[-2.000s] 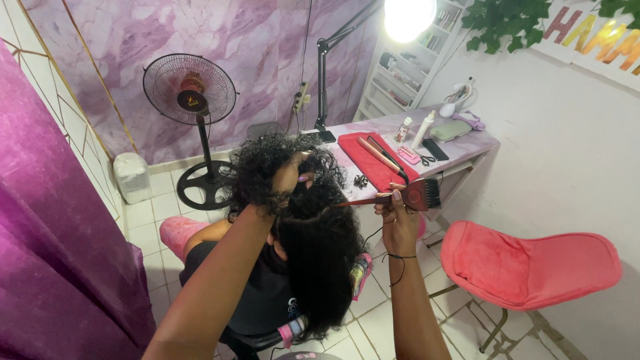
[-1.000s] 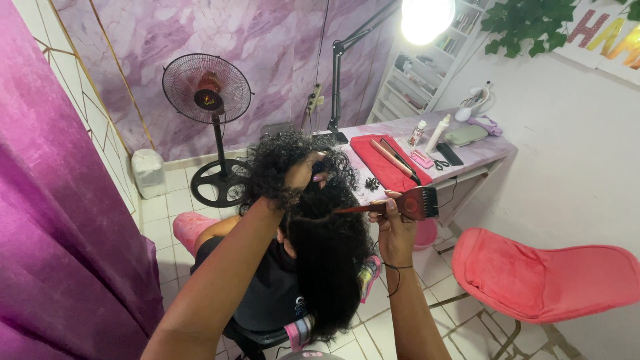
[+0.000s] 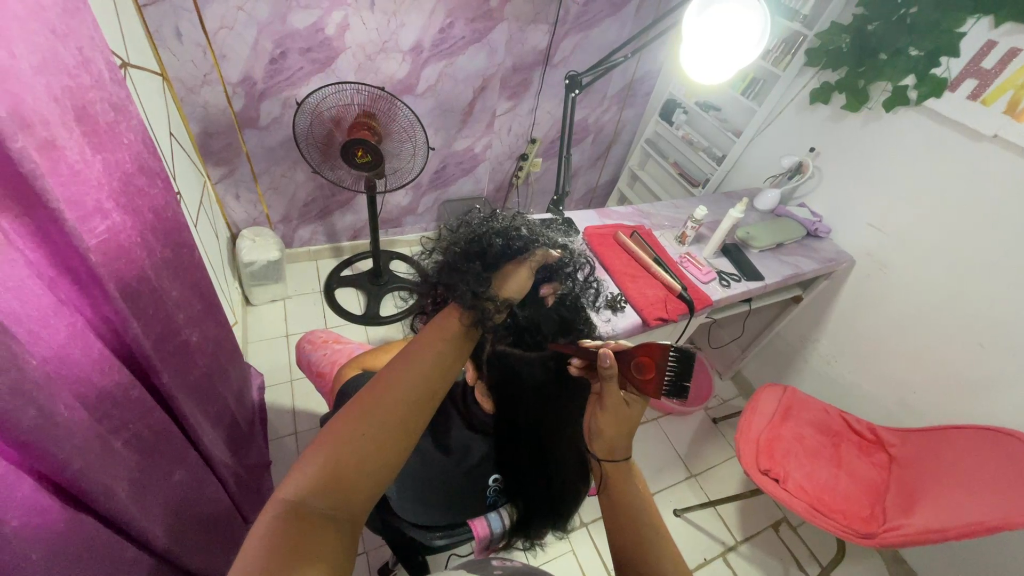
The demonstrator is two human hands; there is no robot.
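A person in a black top sits with their back to me. Curly black hair is bunched up at the crown, and my left hand is shut on it, its fingers partly hidden. Smoother dark hair hangs down the back below a parting line. My right hand holds a dark red tint brush, bristles pointing right, its thin handle end touching the hair at the parting.
A marbled table bears a red towel with a hair straightener, scissors, a pink clip and bottles. A standing fan is behind, a lit lamp above. A red-covered chair stands right, a purple curtain left.
My left hand keeps its hold on the curly hair. The brush stays in my right hand, with its handle end at the parting. The view has shifted slightly.
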